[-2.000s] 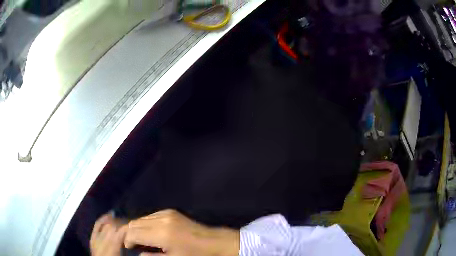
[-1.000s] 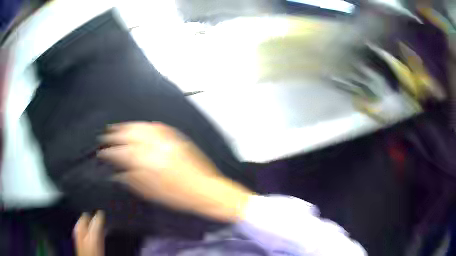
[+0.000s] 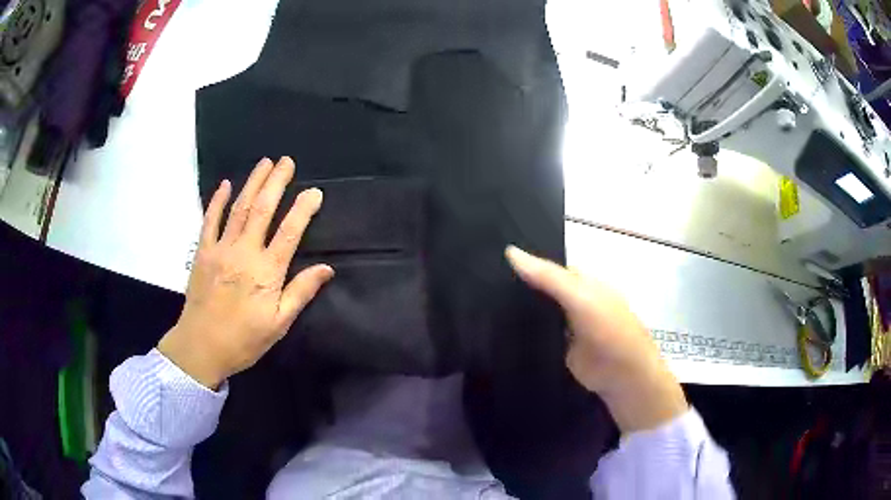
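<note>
A large black garment panel (image 3: pixel 488 156) lies on the white table and hangs over its front edge towards my lap. A smaller, slightly shinier black pocketing piece (image 3: pixel 376 308) lies on it, with a narrow straight pocket opening (image 3: pixel 354 253) across it. My left hand (image 3: pixel 256 264) rests flat on the left part of the cloth, fingers spread, thumb near the slit. My right hand (image 3: pixel 596 332) is at the panel's right side, slightly blurred, index finger pointing over the cloth; its other fingers are curled underneath and partly hidden.
The white sewing machine (image 3: pixel 762 98) with a lit screen stands at the right. Small scissors (image 3: pixel 814 337) with a yellow loop lie near the front right edge, beside the ruler marks (image 3: pixel 723 347). A red-lettered strip (image 3: pixel 147 44) is at the upper left, near dark purple cloth.
The view has swung and steadied over the table. The black panel now lies spread out in front of me. My left hand has come onto it; my right hand has moved to its right side.
</note>
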